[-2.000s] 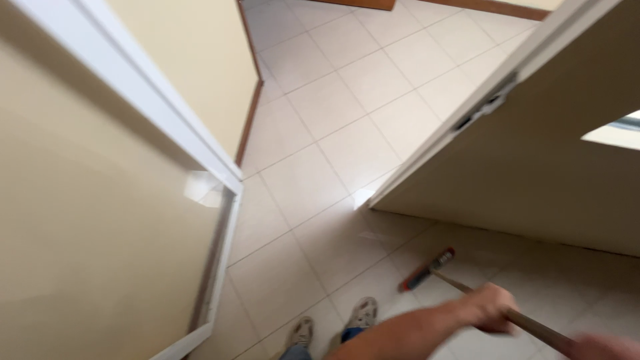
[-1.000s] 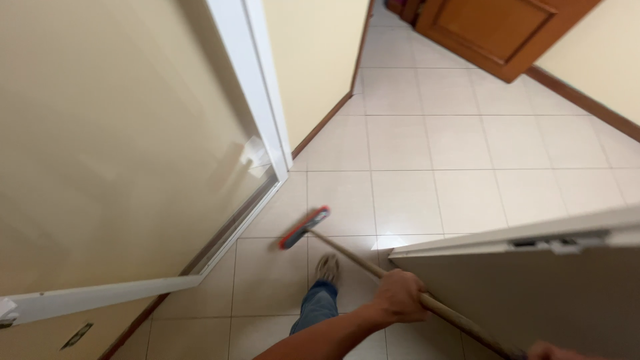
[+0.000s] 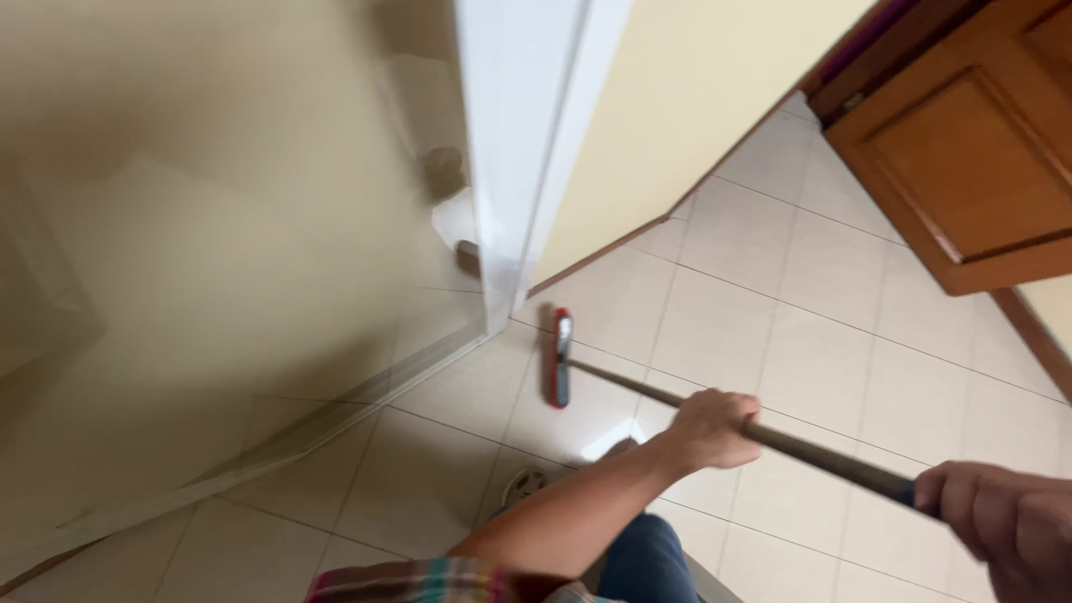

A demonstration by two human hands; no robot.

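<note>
My left hand [image 3: 716,427] is closed around the middle of the long handle [image 3: 816,456] of a push broom. My right hand [image 3: 992,511], partly cut off by the right edge, grips the handle's upper end, where a dark part shows beside the fingers. From my hands the handle runs down and left to the broom head [image 3: 561,360], which is dark grey with red edges. The head rests on the pale floor tiles [image 3: 720,310], a little right of the foot of a white frame [image 3: 536,126]. Its bristles cannot be made out.
A large glossy panel [image 3: 251,251] in the white frame fills the left side. Beyond stands a cream wall [image 3: 662,109] with a brown baseboard [image 3: 599,255]. A brown wooden door [image 3: 971,176] is at upper right. My shoe [image 3: 525,484] shows below the broom head.
Between the first two frames the broom head moved left, from beside the right-hand door toward the white frame. It now lies near that frame's foot. The view has shifted, and the right-hand door has left it.
</note>
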